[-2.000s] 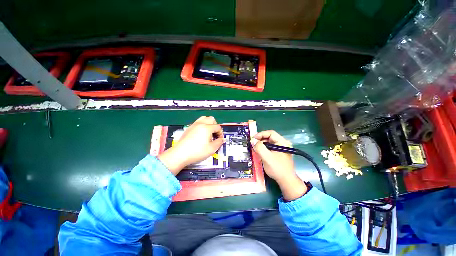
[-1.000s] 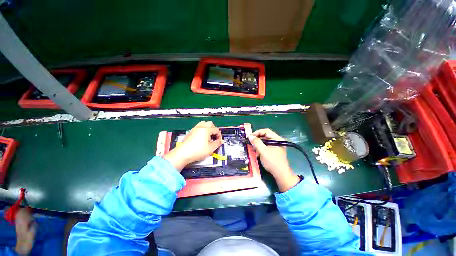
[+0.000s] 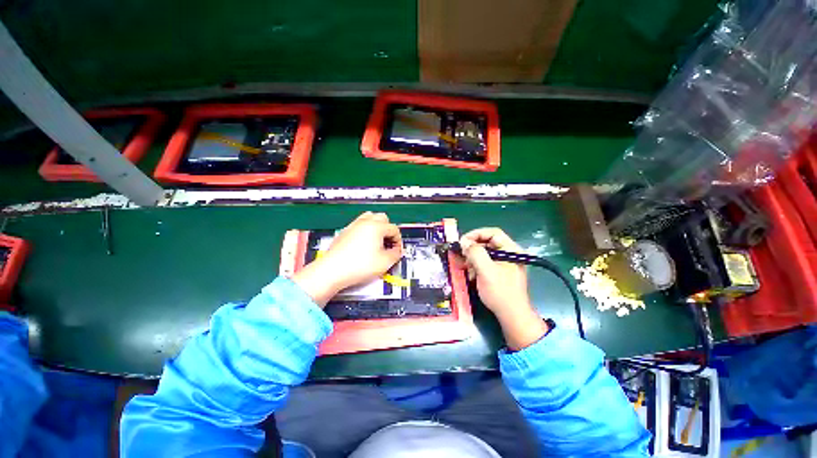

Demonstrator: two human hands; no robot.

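Observation:
An open-backed tablet [image 3: 385, 307] lies in a pinkish-red frame [image 3: 394, 335] in front of me. My left hand [image 3: 356, 255] rests over its upper left part, fingertips pinched together near the circuit board [image 3: 425, 273]; whether they hold a small part cannot be seen. My right hand [image 3: 495, 273] holds a black soldering iron [image 3: 509, 257] at the frame's right edge, its tip end pointing left over the board's upper right. An orange-yellow strip [image 3: 394, 281] shows beside the silvery battery, which my left hand partly covers.
Framed tablets [image 3: 432, 132] lie on the rear lane. To the right are a pile of pale yellow bits [image 3: 602, 284], a round tin [image 3: 651, 266], a brown block [image 3: 587, 224], a black boxy station [image 3: 708, 259] and hanging clear bags [image 3: 717, 116]. A white tray [image 3: 663, 411] is below. A blue sleeve [image 3: 18, 376] shows left.
My right hand and the iron have shifted slightly right from the board. My left hand stays in place. The rear framed tablets sit further right, and the other person's hand at lower left is gone.

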